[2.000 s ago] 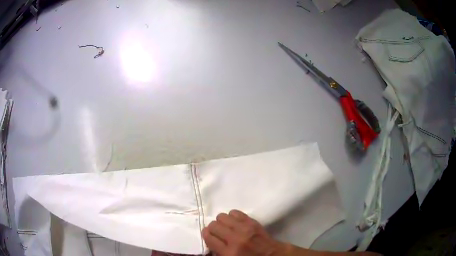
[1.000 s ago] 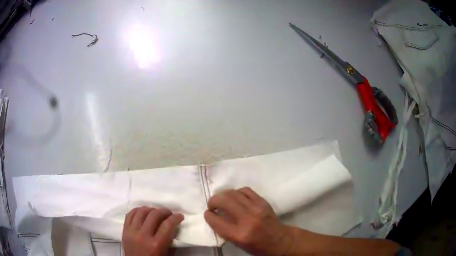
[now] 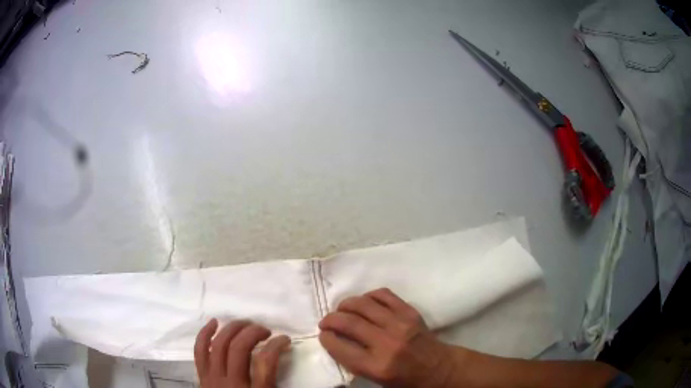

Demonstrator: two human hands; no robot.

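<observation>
A white garment panel [image 3: 250,292] lies across the front of the table, with paired dark stitch lines crossing it near the middle. My left hand [image 3: 241,355], cut off by the bottom edge, rests on the panel's near part, fingers curled into the cloth. My right hand [image 3: 375,337] pinches the cloth at the double stitch line. A short stitch line runs between the two hands. Shears [image 3: 573,155] with red, grey-wrapped handles lie closed at the right, beyond the panel, with no hand on them.
White panels with pockets [image 3: 644,98] are heaped at the right edge, with a white fabric strip [image 3: 608,250] hanging beside them. Layered white pieces [image 3: 9,250] stand at the left edge. A dark thread curl [image 3: 139,60] lies on the grey-white table [image 3: 318,151].
My left hand has come into view onto the panel. The near edge of the cloth is now gathered between both hands. Shears and right pile appear further right in the view.
</observation>
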